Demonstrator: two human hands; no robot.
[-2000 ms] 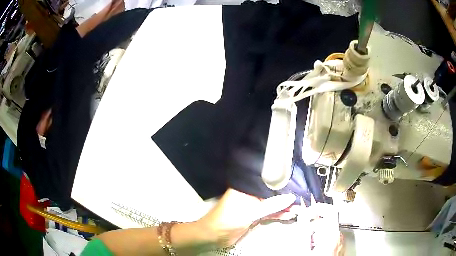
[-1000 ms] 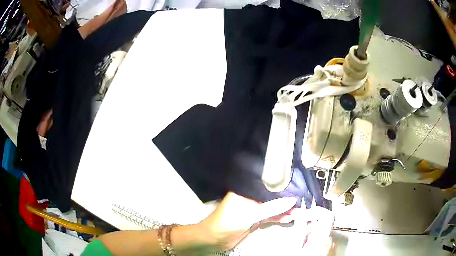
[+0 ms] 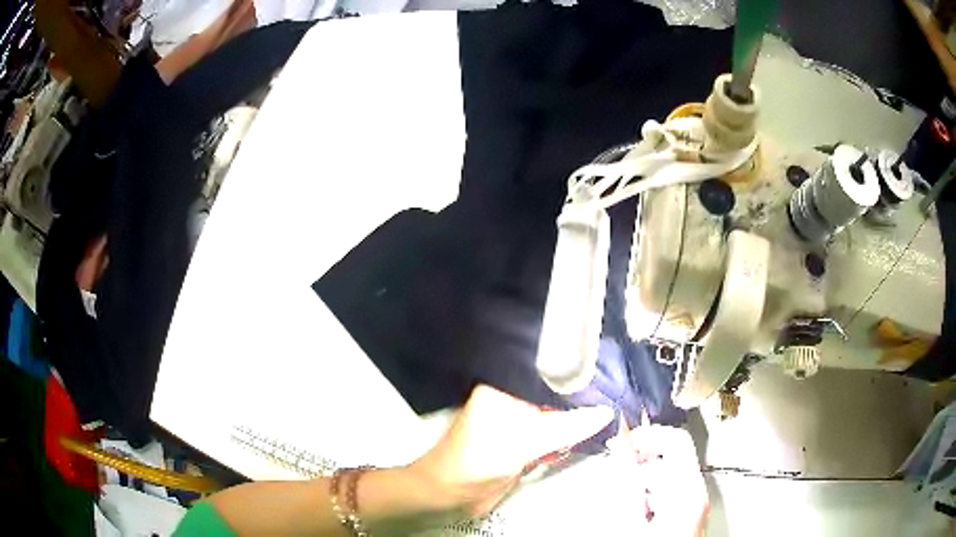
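Observation:
A large dark navy garment piece lies spread on the white table and runs under the cream sewing machine head. My left hand comes in from the lower left and pinches the near edge of the cloth by the needle area. My right hand is beside it, close under the machine head, overexposed by the lamp. Its fingertips are at the cloth edge, and a small reddish thing shows there. I cannot tell what it holds. The needle is not clearly visible.
Dark cloth hangs over the table's left side. Another person's arm shows at top left. Silver-grey spools sit on the machine, with the pale machine bed below. A yellow tube is at lower left.
The machine head and cloth sit slightly further left and up in the view. My right hand shows more plainly, its fingers bunched near the cloth edge. My left hand has barely moved.

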